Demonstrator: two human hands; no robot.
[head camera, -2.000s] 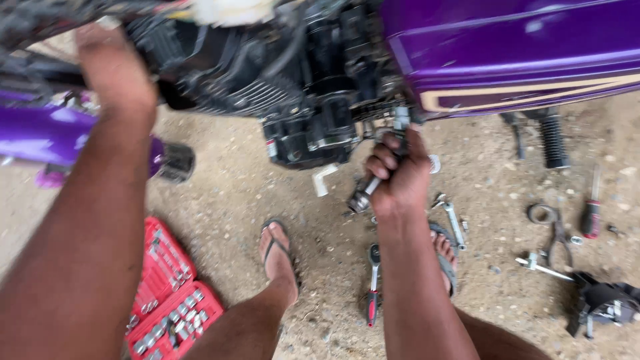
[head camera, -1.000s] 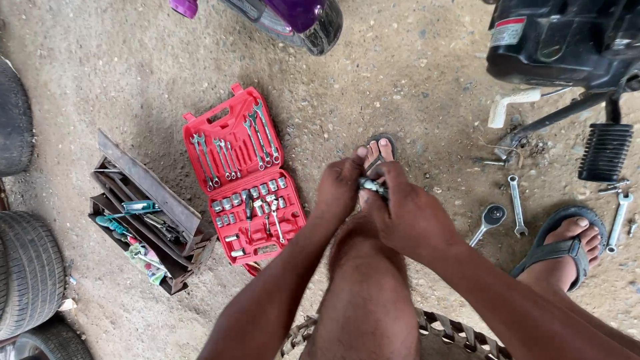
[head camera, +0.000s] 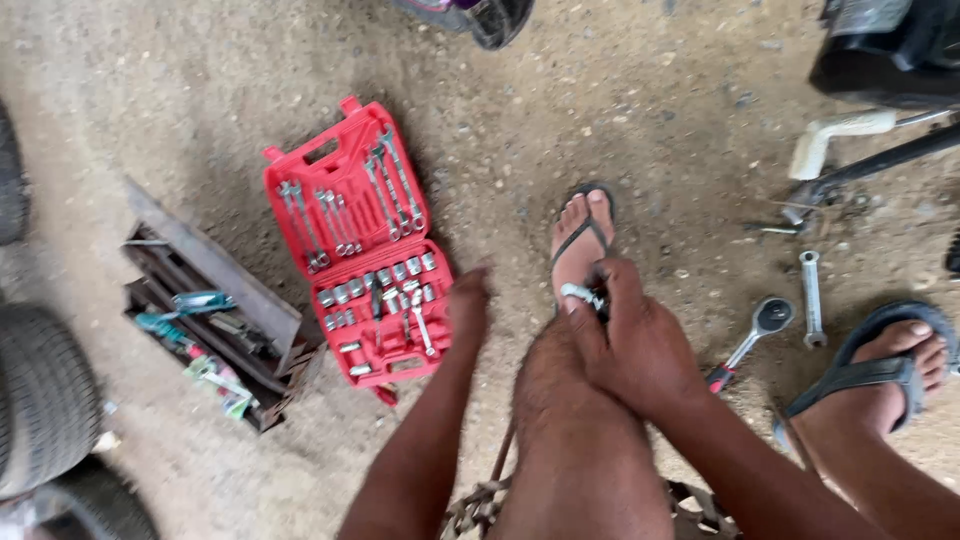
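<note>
My right hand, above my knee, grips a small metal tool with a bright end and a dark part; its exact kind is unclear. My left hand is blurred, at the right edge of an open red plastic socket and wrench case; whether its fingers hold anything cannot be told. Combination wrenches sit in the case's upper half, chrome sockets in the lower. Right of my right hand, a ratchet handle and a combination wrench lie on the ground.
A rusty metal toolbox with assorted tools stands left of the case. Tires are at the left edge. At the right are a black motorcycle part and a white angled piece. My sandaled feet rest on the dirt.
The view has swung from the motorcycle to the tool case. Both hands have left the motorcycle; a second ago they were together over my knee, and my left hand has since moved left to the case.
</note>
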